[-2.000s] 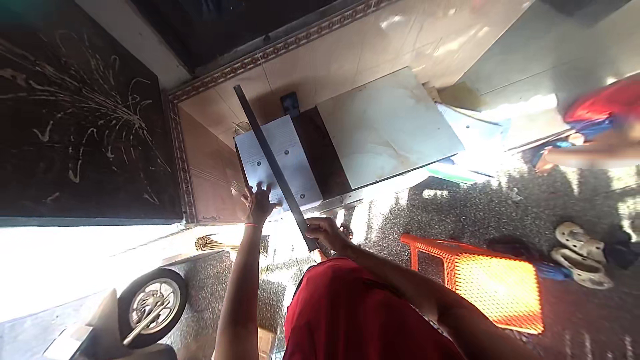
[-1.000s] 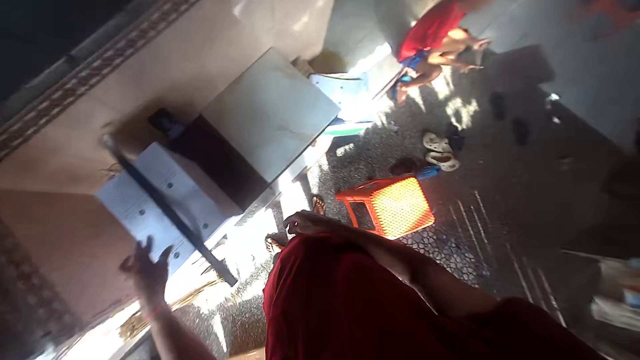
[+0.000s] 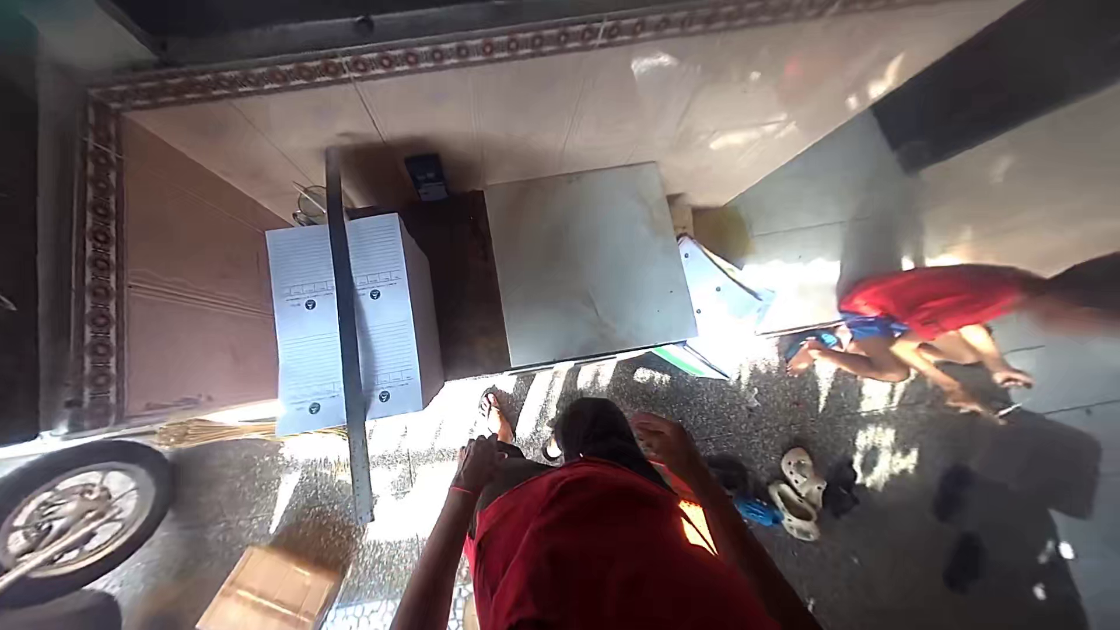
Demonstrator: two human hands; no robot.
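A long dark flat bar, like a metal straightedge [image 3: 346, 332], lies across a tall stack of printed paper sheets [image 3: 302, 262] and overhangs it at both ends. Graduation-like marks show at its lower end. Beside the stack, a grey flat board [image 3: 586, 262] rests on a dark table [image 3: 459, 289]. My left hand [image 3: 478, 464] is by my left thigh, right of the bar's lower end and not touching it; its fingers look curled, and what is in them is unclear. Near my right thigh is my right hand [image 3: 667, 440], partly curled beside the orange stool, its grip unclear.
A cardboard box [image 3: 271, 591] and a motorcycle wheel [image 3: 74, 525] are at lower left. An orange stool [image 3: 696, 525] is partly hidden by my right arm. Pale clogs [image 3: 798, 494] lie on the floor. At right, a person in red [image 3: 945, 297] crouches. More papers [image 3: 713, 284] lie beyond the board.
Two seconds ago both hands were at the bar and paper stack; now both are back near my thighs. The bar remains across the stack. The crouching person shows more fully than two seconds ago.
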